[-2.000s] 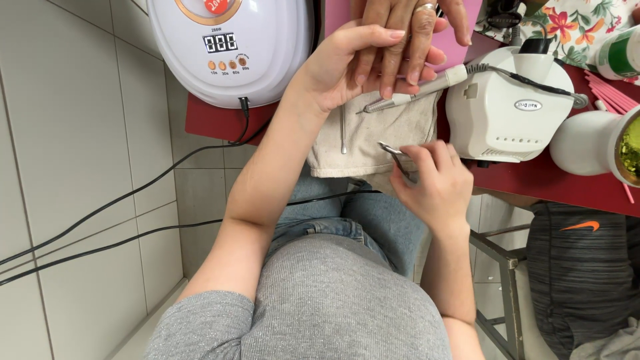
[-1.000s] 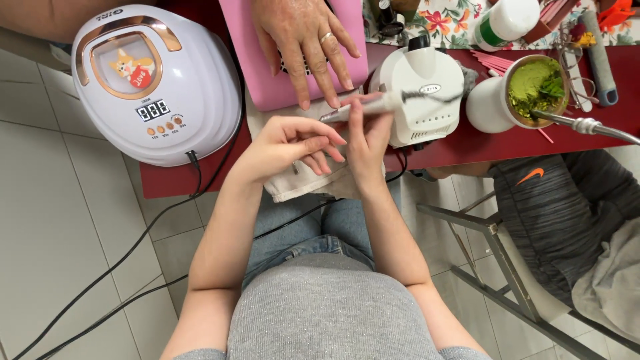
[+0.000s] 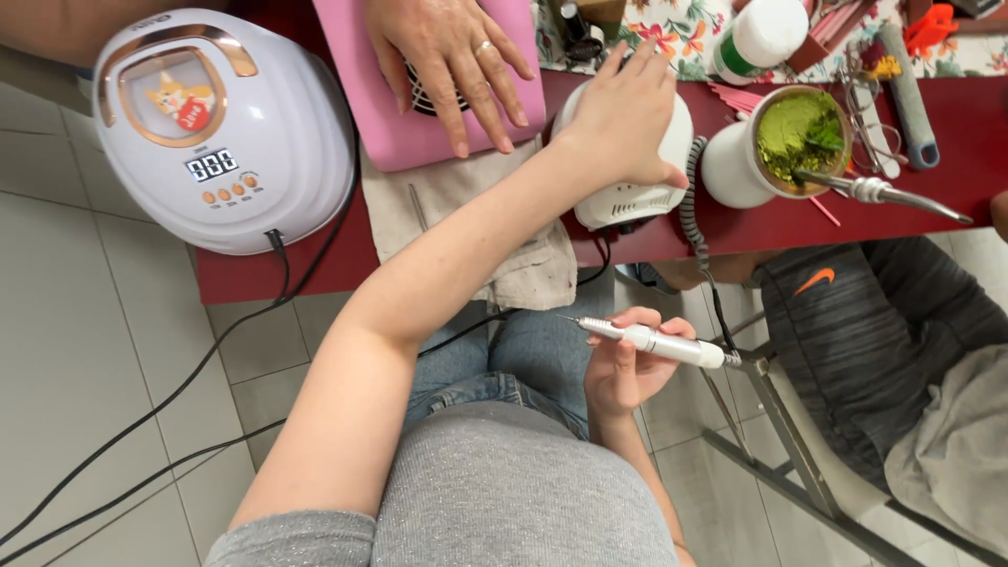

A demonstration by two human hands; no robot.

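My right hand (image 3: pixel 630 362) holds a white and silver electric nail drill handpiece (image 3: pixel 661 344) above my lap, its thin bit pointing left. A coiled cord runs from it up beside the white drill control unit (image 3: pixel 630 206). My left hand (image 3: pixel 626 126) lies over the top of that unit, fingers spread, palm down; whether it grips anything is hidden. Another person's hand (image 3: pixel 453 67), with a ring, rests palm down on the pink nail dust collector (image 3: pixel 370 134). A beige cloth (image 3: pixel 543 272) lies at the table edge, with a thin metal tool (image 3: pixel 418 207) on it.
A white nail lamp (image 3: pixel 276 157) stands at the left, its cable hanging down. Right of the drill unit are a mate cup (image 3: pixel 736 165) with a metal straw, a white jar (image 3: pixel 760 39) and eyeglasses (image 3: pixel 870 118). A seated person's leg (image 3: pixel 827 331) is at the right.
My left hand has moved right and up onto the drill unit. My right hand has come down toward my lap with the handpiece. The other person's hand was on the dust collector a second ago too.
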